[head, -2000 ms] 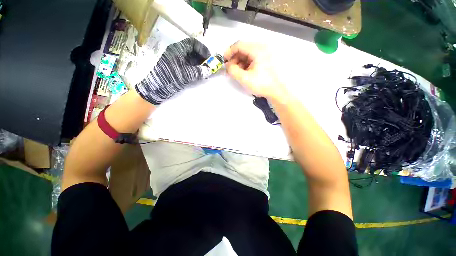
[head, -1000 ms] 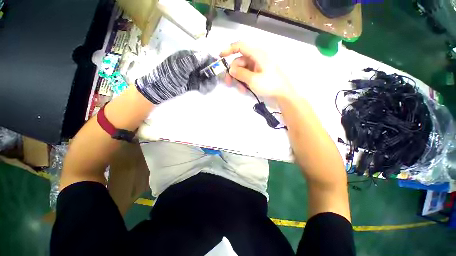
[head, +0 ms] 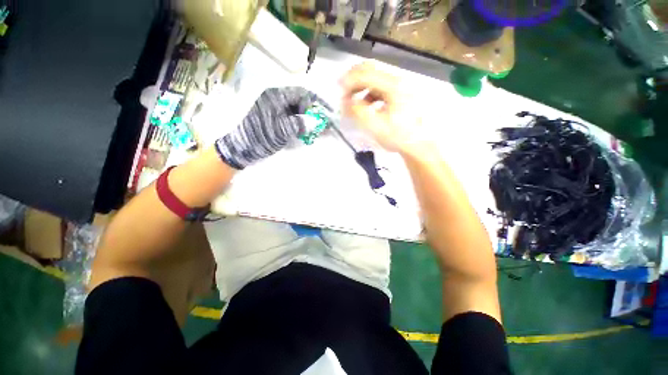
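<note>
My left hand [head: 267, 124], in a striped glove, holds a small green circuit board [head: 315, 124] at its fingertips over the white bench top [head: 293, 183]. A black cable [head: 370, 168], tied in a short bundle, lies on the bench to the right of the board, and its thin lead runs up to the board. My right hand [head: 377, 106], bare and blurred, is just right of the board, apart from it, with curled fingers. Whether it holds anything thin cannot be told.
A dark pointed rod [head: 314, 47] hangs beyond the board, beside a yellowish hood [head: 220, 26]. A black cable pile [head: 553, 187] lies at the right in clear plastic. Loose green boards [head: 172, 121] and a black tray [head: 66, 102] are at the left.
The board has turned to show its green face. My right hand has moved off it, to the right. The cable bundle has shifted slightly left. The whole view has moved a little.
</note>
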